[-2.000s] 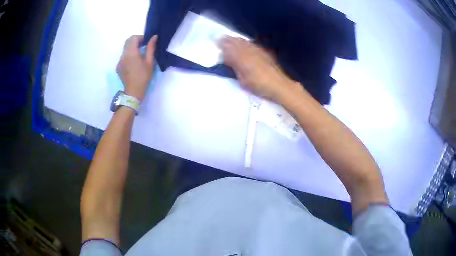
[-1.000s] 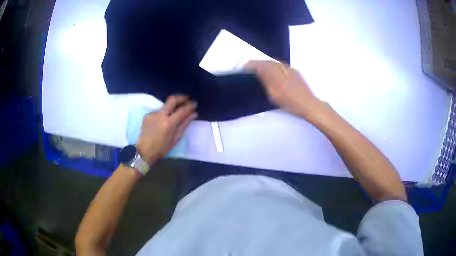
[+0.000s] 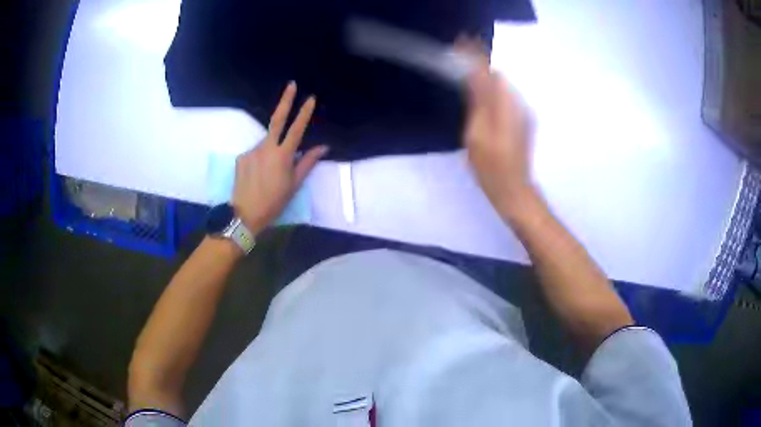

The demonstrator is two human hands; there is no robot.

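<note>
A dark garment (image 3: 250, 58) lies spread at the top middle of the white tabletop, cut off by the frame's upper edge. My left hand (image 3: 269, 171) rests with spread fingers on the garment's near edge, holding nothing. My right hand (image 3: 498, 125) is blurred and grips one end of a white card (image 3: 405, 48), seen nearly edge-on above the garment. A narrow white tag strip (image 3: 347, 192) sticks out from under the near edge. A pale blue cloth or tissue (image 3: 222, 173) lies partly under my left hand.
The white tabletop (image 3: 601, 192) has rows of round stickers (image 3: 734, 229) at its right edge. A brown cardboard box (image 3: 734, 75) stands at the upper right. A blue crate (image 3: 150, 223) with clear bags sits below the left edge. Another blue crate edge (image 3: 676, 315) shows at the lower right.
The white card, flat on the garment before, is now tilted up in my right hand. My left hand's fingers have spread. The garment shifted left in view and its near edge now covers the small tags.
</note>
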